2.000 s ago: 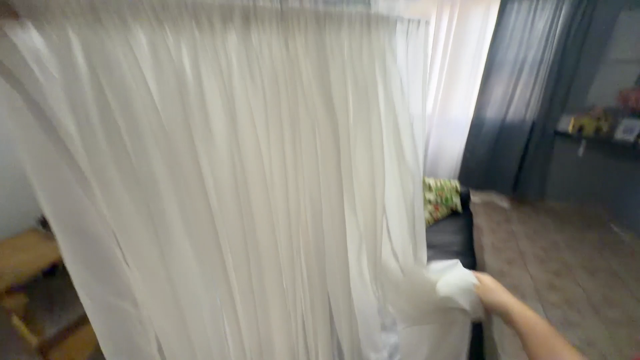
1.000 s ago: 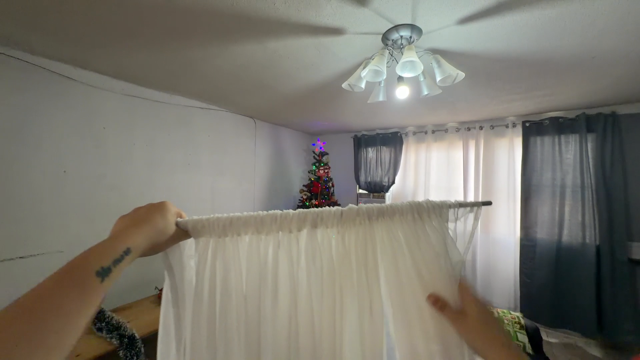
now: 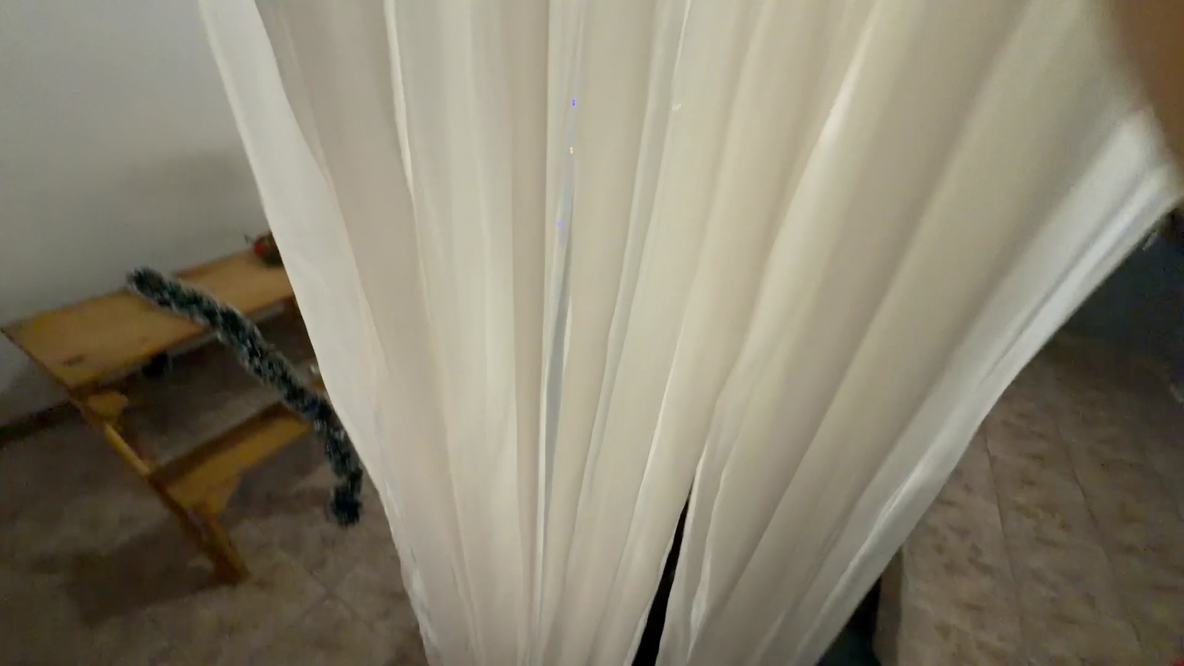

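Note:
White sheer curtain panels (image 3: 610,305) hang in long folds across most of the view, with a narrow gap between them low in the middle. A blurred part of my right hand (image 3: 1152,65) shows at the upper right edge, beside the curtain's outer edge, which is drawn out to the right. Whether its fingers hold the fabric cannot be seen. My left hand is out of view, and so is the top of the curtain with its rod.
At the left stands a wooden bench (image 3: 74,338) with a lower shelf. A dark tinsel garland (image 3: 259,356) hangs over it, and a small red object (image 3: 266,248) lies near its back. Tiled floor (image 3: 1036,481) shows on both sides. Something black is partly hidden behind the curtain's lower part.
The view has tilted down from the ceiling and rod to the hanging fabric. My left hand, on the rod end a second ago, has left the view. The curtain's right edge is now spread outward.

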